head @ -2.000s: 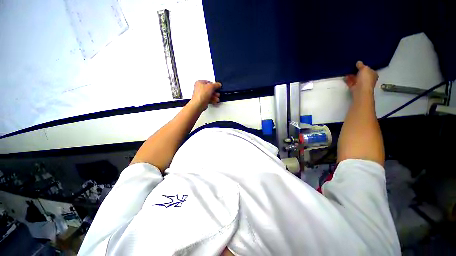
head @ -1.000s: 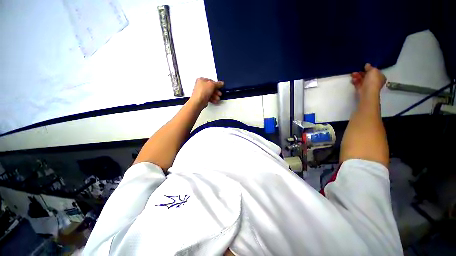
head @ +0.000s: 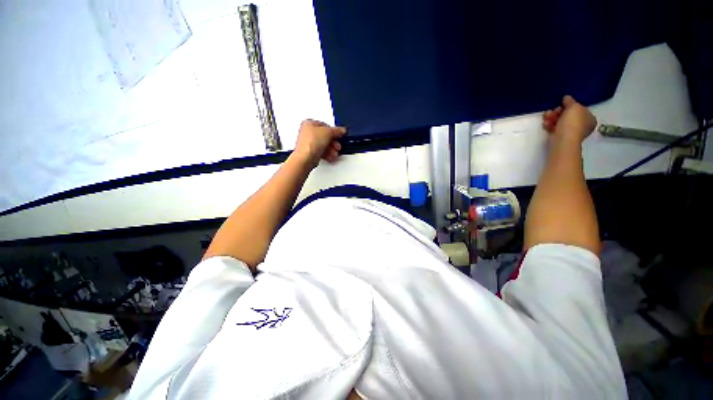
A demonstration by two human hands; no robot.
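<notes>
A navy fabric ply (head: 469,62) lies flat over the upper middle and right of the table. My left hand (head: 319,142) pinches its near left corner between thumb and fingers. My right hand (head: 571,119) pinches its near edge further right. The fabric's near edge runs between my hands and covers part of the pale metal guide rail (head: 441,168). The end cutter (head: 491,211), with red, blue and silver parts, sits at the near end of the rail, in front of my body. Its cream handle (head: 455,253) sticks out below.
White marker paper (head: 164,117) covers the table's left side, with a mottled metal bar (head: 259,82) on it. Blue blocks (head: 418,194) flank the rail. A grey rod (head: 643,135) and a black cord (head: 653,159) are at right. Dark clutter lies below the table at left.
The camera view has shifted slightly. Both hands stay at the fabric's near edge, with no clear change in grip.
</notes>
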